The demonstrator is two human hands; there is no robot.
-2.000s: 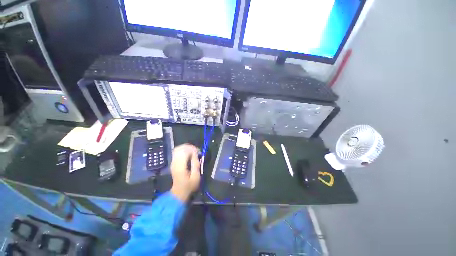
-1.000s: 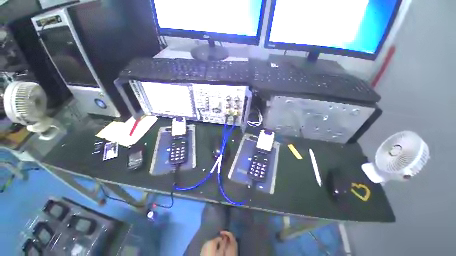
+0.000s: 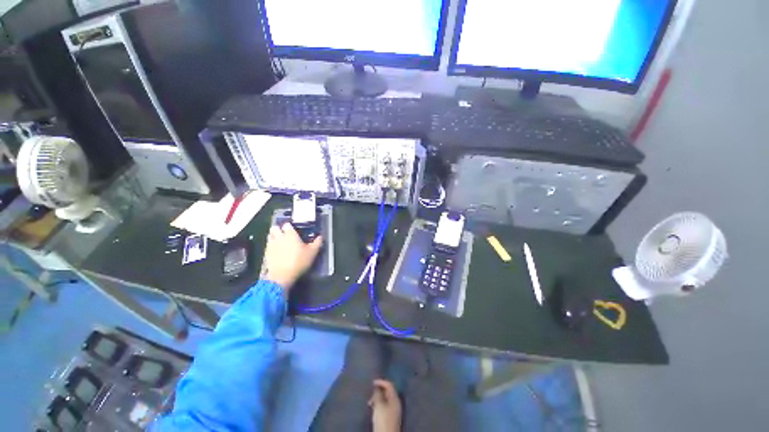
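An open flip phone with a lit screen lies on the left coupler plate. My left hand is over its lower half, thumb at the right side and fingers at the left, and hides the keypad. A second open flip phone lies on the right coupler plate, screen lit and keypad showing, with no hand on it. My right hand is low over my lap, cut off by the bottom edge; whether it holds anything cannot be told.
Blue cables loop between the plates from the tester, past a dark mouse-like object. A black phone lies left. A white stick, a mouse and a fan are right. A phone tray stands lower left.
My left hand has gone from between the plates down to my lap, then up onto the left phone. My right hand remains low. The view has shifted left since the first frame.
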